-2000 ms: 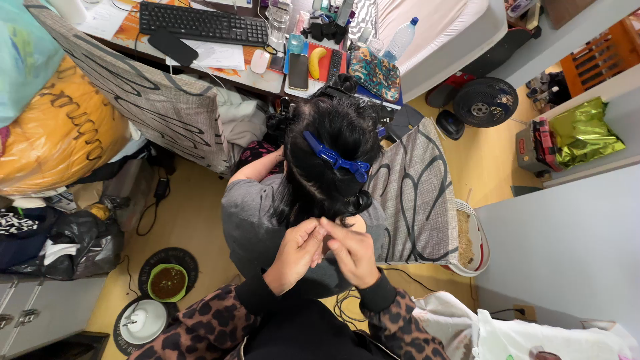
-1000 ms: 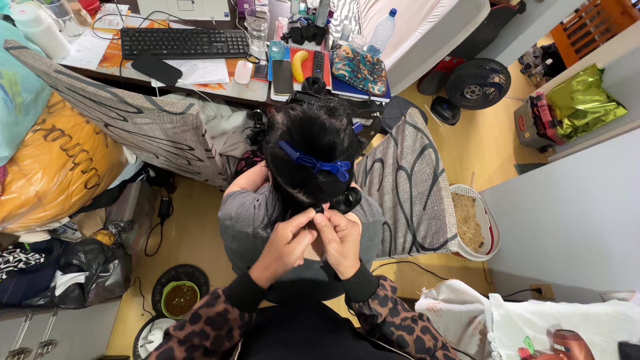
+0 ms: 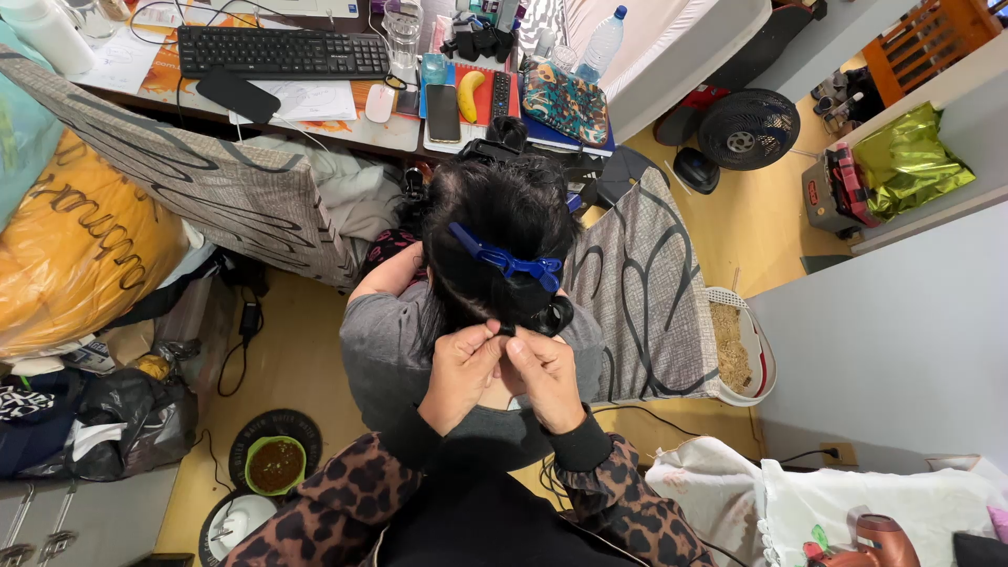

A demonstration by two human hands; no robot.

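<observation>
A seated person in a grey shirt (image 3: 386,346) has their back to me, with dark hair (image 3: 504,197) parted in sections. A blue plastic hair clip (image 3: 508,258) fastens the hair at the back of the head. Low at the nape, my left hand (image 3: 465,370) pinches a small dark strand between thumb and finger. My right hand (image 3: 545,374) grips the same strand just beside it, thumb and finger nearly touching the left ones. A rolled curl of hair (image 3: 551,315) lies just above my right hand. The strand itself is mostly hidden by my fingers.
Ahead is a desk with a keyboard (image 3: 283,53), a phone (image 3: 442,113), a banana (image 3: 470,96) and a patterned pouch (image 3: 565,102). A fan (image 3: 748,130) stands right. Pet bowls (image 3: 276,465) sit lower left, a litter tray (image 3: 740,346) right, and a copper hair dryer (image 3: 870,543) lower right.
Both hands stay together at the nape, pinching hair. The seated person's head has shifted slightly relative to the desk. The view has moved a little.
</observation>
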